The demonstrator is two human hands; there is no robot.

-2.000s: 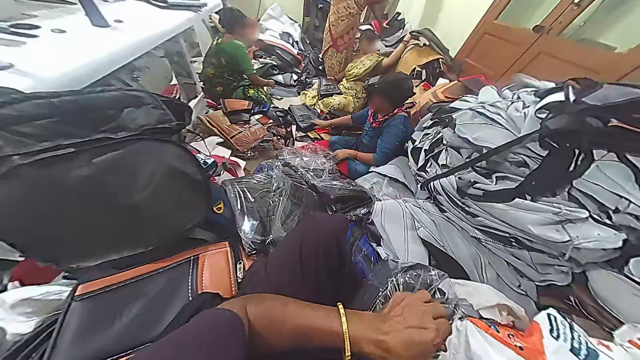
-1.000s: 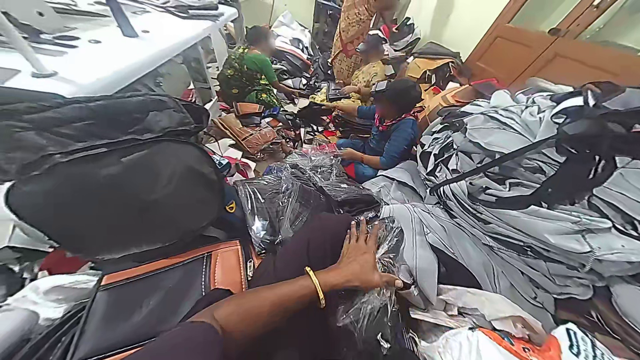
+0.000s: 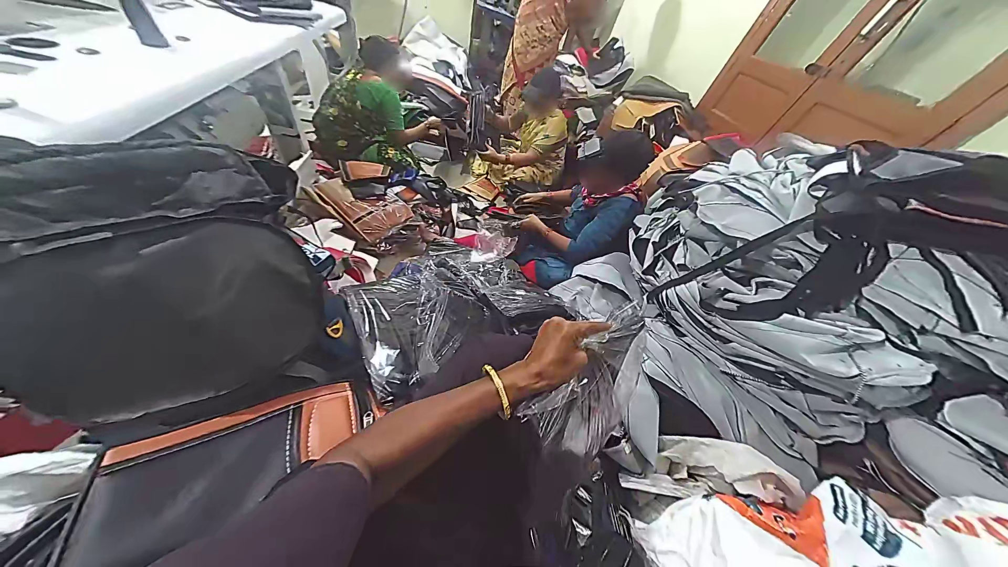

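Note:
My left hand (image 3: 561,352), with a gold bangle on the wrist, reaches across my dark-clothed leg. Its fingers are closed on crinkled clear plastic film (image 3: 587,398), which hangs beside my knee over dark contents that I cannot make out. Just beyond the knee lies a black item wrapped in clear plastic (image 3: 417,315). To the left stand a black fabric bag (image 3: 157,315) and, in front of it, a black piece with orange-brown trim and pale stitching (image 3: 213,465). My right hand is out of view.
Grey fabric pieces (image 3: 732,331) form a large heap at right, with black straps (image 3: 850,276) on top. White printed sacks (image 3: 740,528) lie at lower right. A white machine table (image 3: 197,71) stands upper left. Several people sit among materials ahead; the nearest is a person in blue (image 3: 591,224).
My left hand was spread on the plastic a second ago; now its fingers are closed on the film, and it has moved up and away from me.

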